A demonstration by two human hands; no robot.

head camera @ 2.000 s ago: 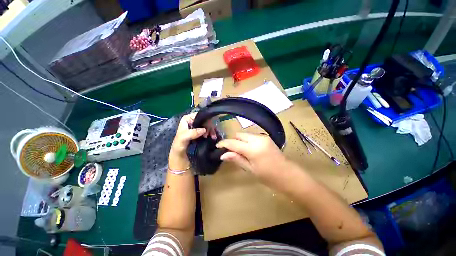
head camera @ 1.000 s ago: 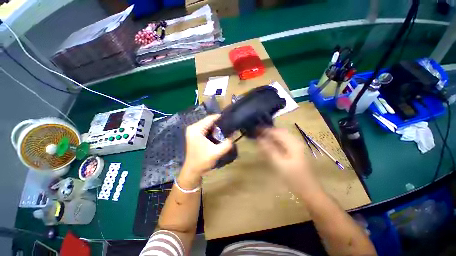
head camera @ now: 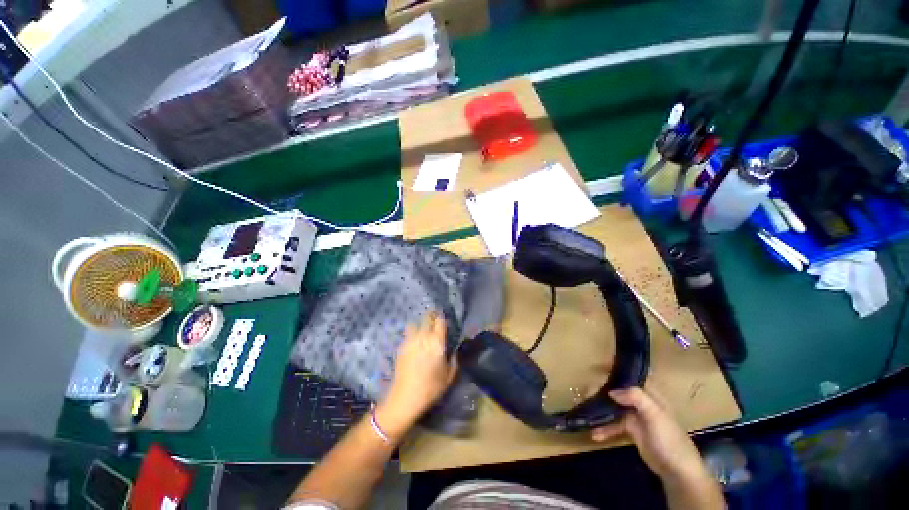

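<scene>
Black over-ear headphones (head camera: 628, 334) lie over the brown cardboard work sheet (head camera: 558, 443), cups to the left and headband to the right. My right hand (head camera: 653, 433) grips the headband at its lower right. My left hand (head camera: 424, 364) holds the grey patterned plastic bag (head camera: 374, 309), which is lifted and crumpled beside the lower cup. The fingertips of my left hand are partly lost in the bag's folds. A thin black cable runs between the two cups.
White paper with a pen (head camera: 538, 204) and a red translucent tray (head camera: 500, 125) lie behind. A white test box (head camera: 254, 257), fan (head camera: 125, 289) and black mat (head camera: 314, 413) are left. A dark cylindrical object (head camera: 706, 299) and blue tool tray (head camera: 837, 224) are right.
The headphones have gone from between both hands to lower right, opened out with cups leftward. My left hand has let go of them and taken the bag, which was flat on the bench.
</scene>
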